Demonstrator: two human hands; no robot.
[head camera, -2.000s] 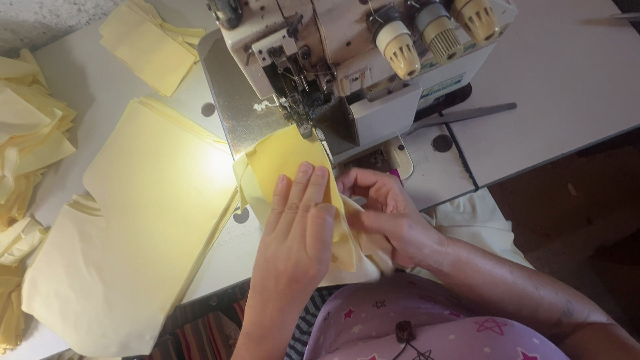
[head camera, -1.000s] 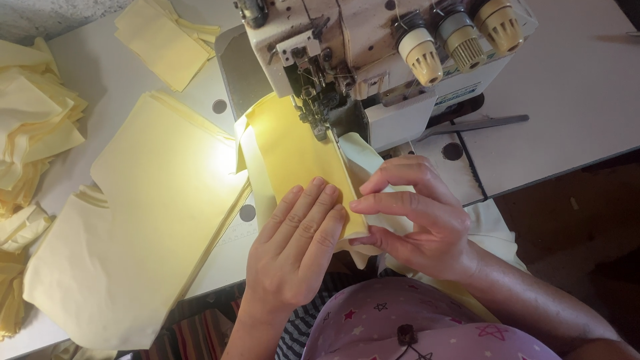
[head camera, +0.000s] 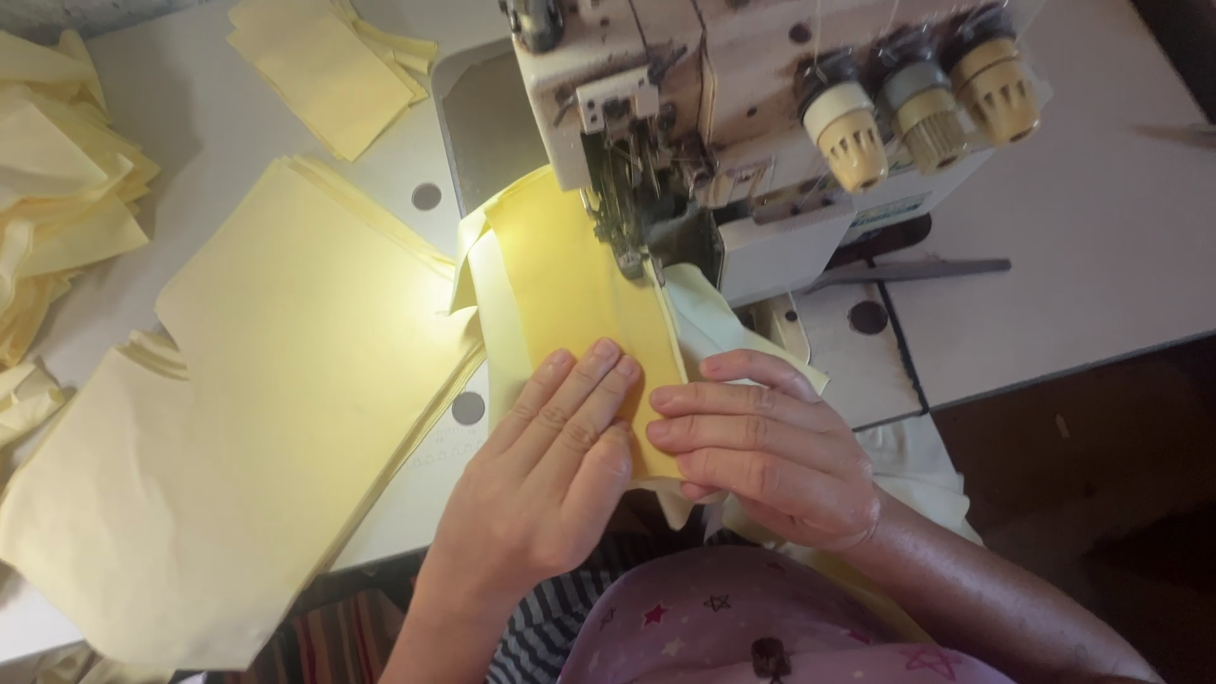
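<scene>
A strip of deep yellow fabric lies over paler fabric, its upper right edge under the presser foot of an overlock sewing machine. My left hand rests flat on the yellow strip, fingers pointing toward the machine. At the strip's right edge, my right hand has its fingertips on top and holds the lower edge, with the thumb mostly hidden. Pale fabric sticks out to the right of the foot, behind the right hand's fingers.
A stack of pale yellow cut fabric pieces lies left of the machine. Smaller cut pieces are at the upper left, near a crumpled fabric pile. Tweezers lie right of the machine. More pale fabric hangs past the table edge.
The right hand's fingers, bent and pinching at the fabric edge earlier, now lie straighter across it. The left hand stays flat on the strip. Pale fabric right of the foot shows that was not visible two seconds ago.
</scene>
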